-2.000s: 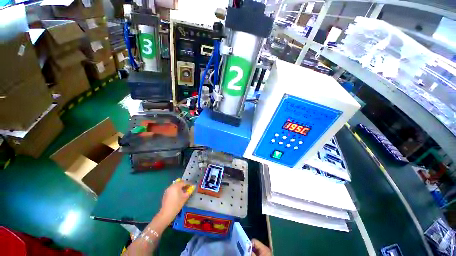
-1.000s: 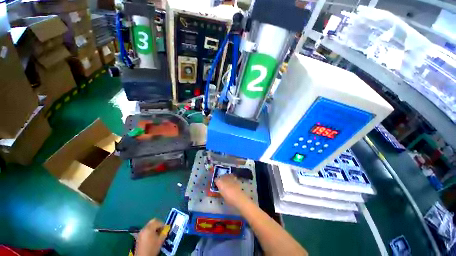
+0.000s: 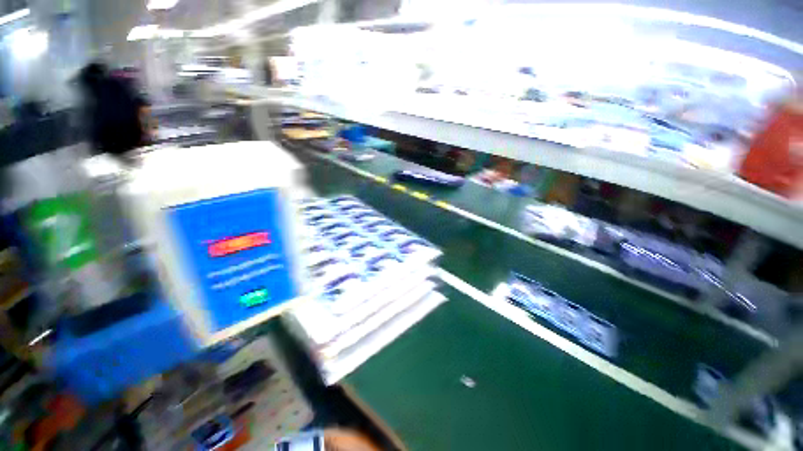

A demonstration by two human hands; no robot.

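Note:
The view is strongly blurred. A skin-coloured hand, which looks like my right hand, is cut off by the bottom edge. It is at the right end of a white-and-dark panel and appears to hold it. Another panel sits on the orange-red fixture on the perforated base plate, at the bottom left. My left hand is not in view.
The temperature controller and blue press head stand left. Panel sheets are stacked beside the controller. A panel piece lies on the green conveyor. A white shelf with a red object runs above. A dark-clothed person is far left.
The view has swung right, moving the press and controller left in the picture. My left hand has left the view. My right hand is away from the fixture and appears to hold a panel.

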